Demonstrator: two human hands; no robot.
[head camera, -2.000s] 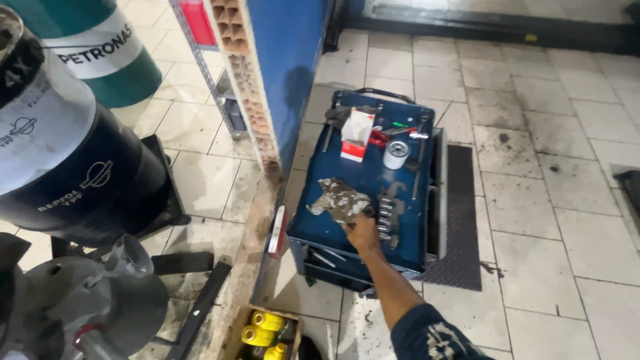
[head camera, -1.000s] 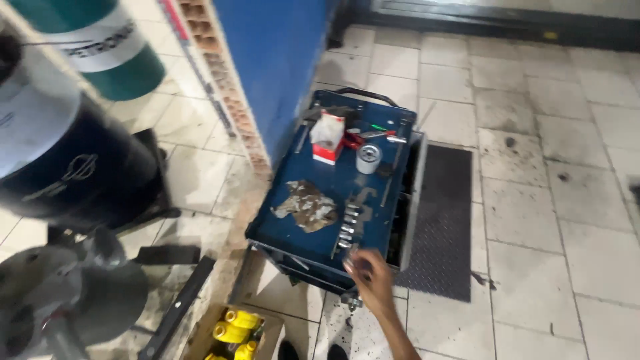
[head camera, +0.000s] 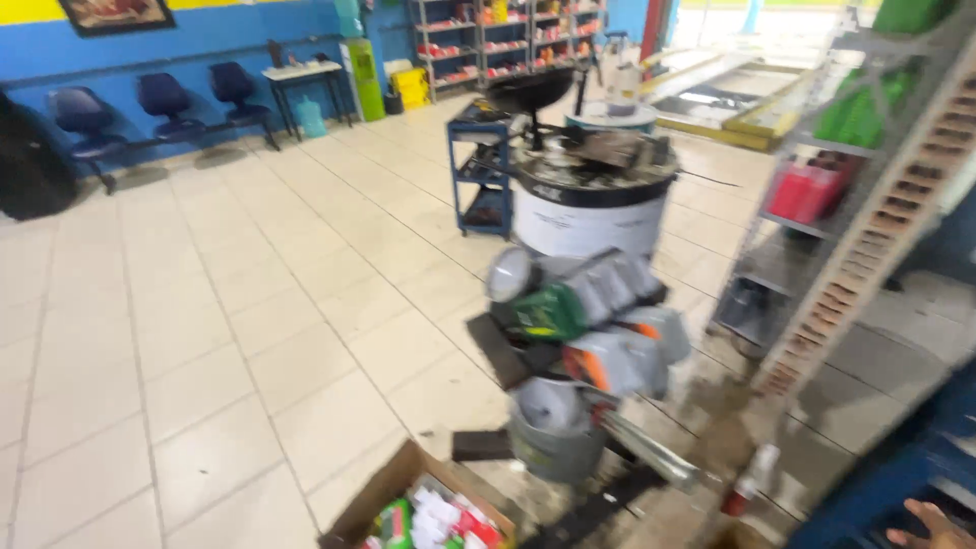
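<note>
At the bottom right corner of the head view, part of one hand shows, seemingly my right hand (head camera: 932, 526), blurred, its fingers apart and nothing seen in them. It is beside the blue tool cart (head camera: 854, 488), of which only a blurred edge is in view. My left hand is not in view. Left of the cart, a small red and white container (head camera: 747, 480) stands near the foot of the wall. A grey bucket (head camera: 557, 450) holds a funnel, with empty oil bottles (head camera: 625, 351) piled above it.
A cardboard box (head camera: 412, 465) of empty containers lies at bottom centre. Behind the bottles are a white drum (head camera: 587, 221) and a blue three-tier cart (head camera: 480, 179). A metal shelf rack (head camera: 778, 259) and the broken brick wall edge (head camera: 862, 252) stand at right. Chairs (head camera: 164, 99) line the far wall.
The view has swung far to the left, so the blue cart's top with the rag, filter and sockets is out of sight. The hand shows only at the corner now.
</note>
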